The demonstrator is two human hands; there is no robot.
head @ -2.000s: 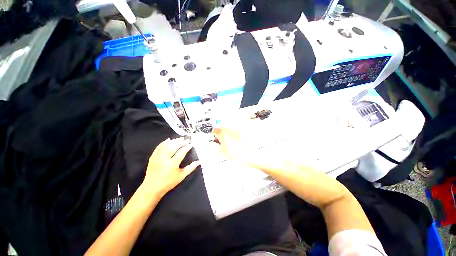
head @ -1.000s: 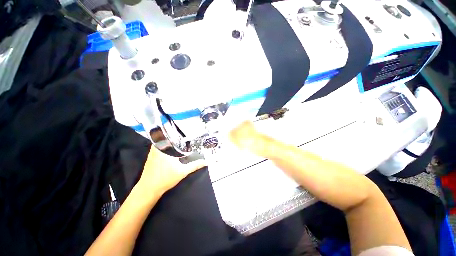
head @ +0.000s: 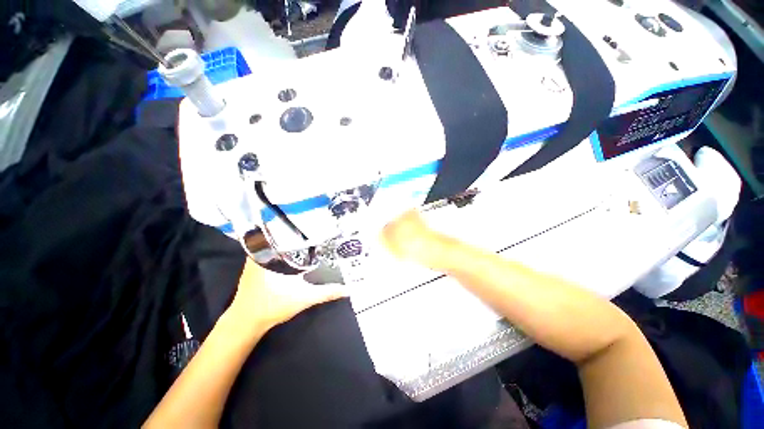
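Observation:
The black garment (head: 293,360) lies under the left end of the white sewing machine (head: 335,109) and spreads left and down over the lap. My left hand (head: 272,293) lies on the cloth just in front of the needle area, thumb stretched toward the bed, fingertips hidden behind the curved metal guard (head: 264,251). My right hand (head: 406,237) is on the white machine bed (head: 452,310), right of the presser foot area, fingers bent and overexposed; whether it holds anything cannot be told. The needle point is hard to make out.
Two black bands (head: 469,109) drape over the machine head. Dark snips (head: 462,198) lie below the head. A control panel (head: 662,117) is at right. A blue basket (head: 222,65) stands behind left. A white bundle (head: 687,251) hangs right. A ruler strip (head: 477,360) runs along the bed's front edge.
The view has moved closer to the machine since the earliest frame. My left hand has moved in behind the metal guard. Both hands have barely moved in the last second.

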